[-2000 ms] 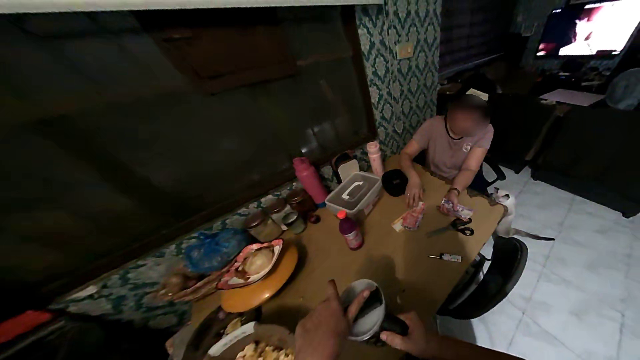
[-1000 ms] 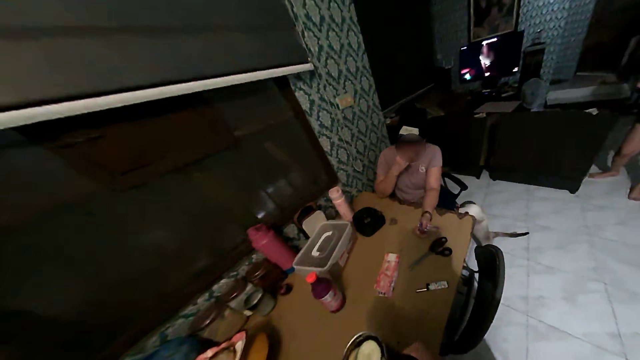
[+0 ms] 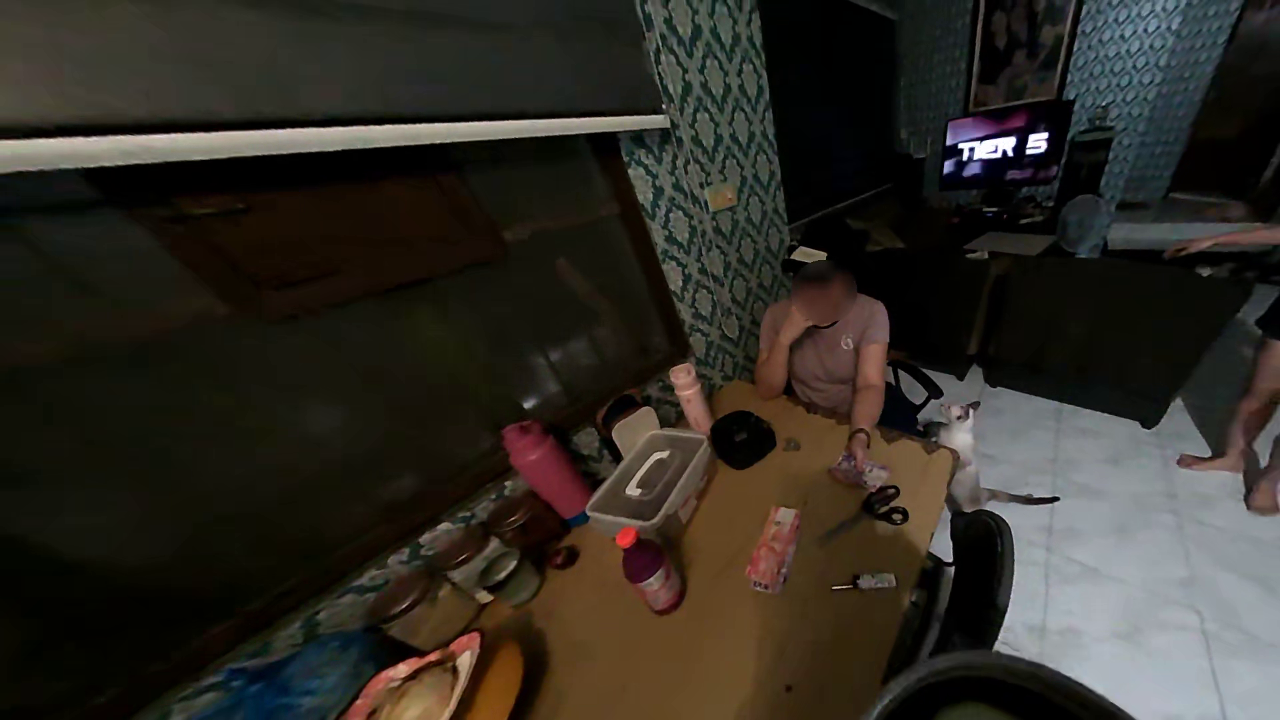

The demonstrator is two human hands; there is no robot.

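Note:
Neither my left hand nor my right hand shows in the head view. At the bottom right edge is the dark rim of a round container (image 3: 1000, 672), mostly cut off; whether a hand holds it is hidden. Nearer the middle, a bottle with a red cap and purple contents (image 3: 652, 572) stands on the brown table (image 3: 640, 660). Reddish paper notes (image 3: 774, 549) lie to its right. Beyond them are black-handled scissors (image 3: 884, 506) and a small tool with a thin shaft (image 3: 866, 582). A person (image 3: 835, 350) sits at the far end, one hand on more paper notes (image 3: 858, 469), the other at the face.
A lidded plastic box (image 3: 652, 480), pink tumbler (image 3: 548, 470), light pink bottle (image 3: 690, 398), black round item (image 3: 743, 439) and several jars (image 3: 510, 575) line the window side. Black chairs (image 3: 985, 570) and a cat (image 3: 960, 450) are at right. Another person's legs (image 3: 1250, 420) show far right.
Both of my hands and the cup between them, seen two seconds ago, have left view. The view has swung up. The seated person's one hand has risen to the face; reddish notes now lie on the table.

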